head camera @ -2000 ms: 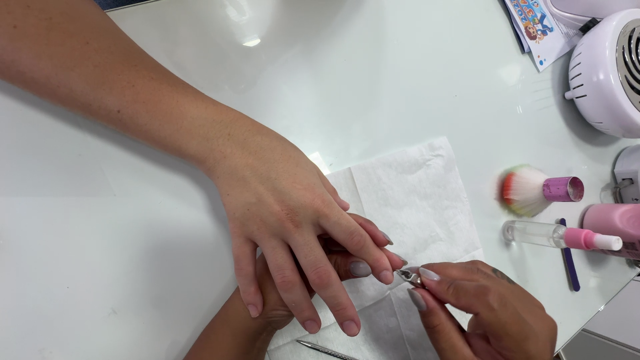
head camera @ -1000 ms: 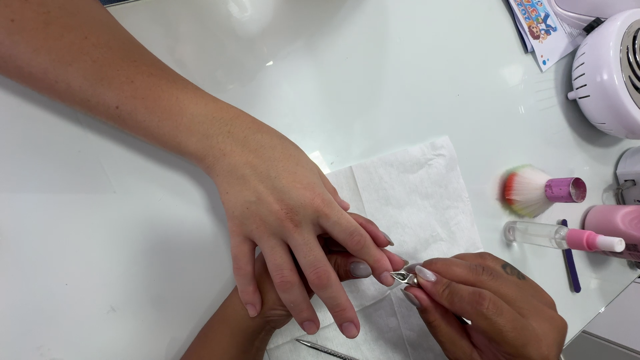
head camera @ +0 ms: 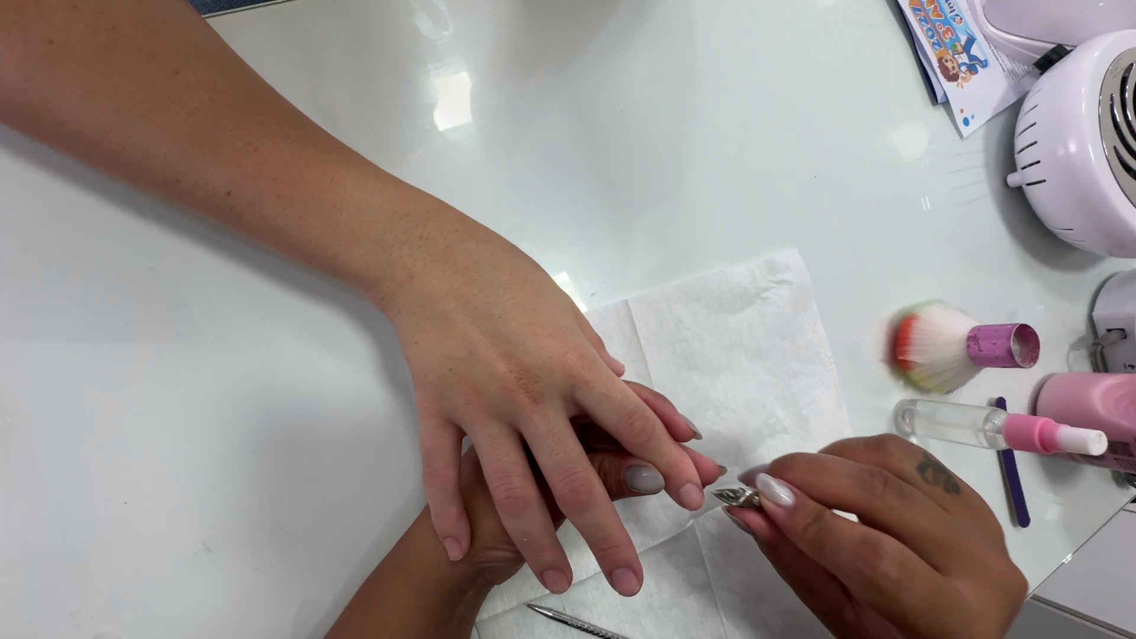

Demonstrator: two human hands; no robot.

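Another person's hand reaches in from the upper left, palm down, fingers spread. Beneath it, my left hand supports the index finger, its thumb and fingertips showing around that finger; the rest of my palm is partly hidden. Between the thumb and fingers of my right hand are metal cuticle nippers, their jaws pointing left, a little right of the index fingertip. The handles are hidden in my palm. Under the hands lies a white paper towel. A thin metal manicure tool rests on it at the bottom edge.
On the right stand a soft brush with a purple handle, a clear spray bottle, a purple nail file and a pink bottle. A white vented device and printed leaflets occupy the upper right.
The nippers in my right hand have moved from the index fingertip to slightly right of it. My left hand and the other person's hand have stayed in place.
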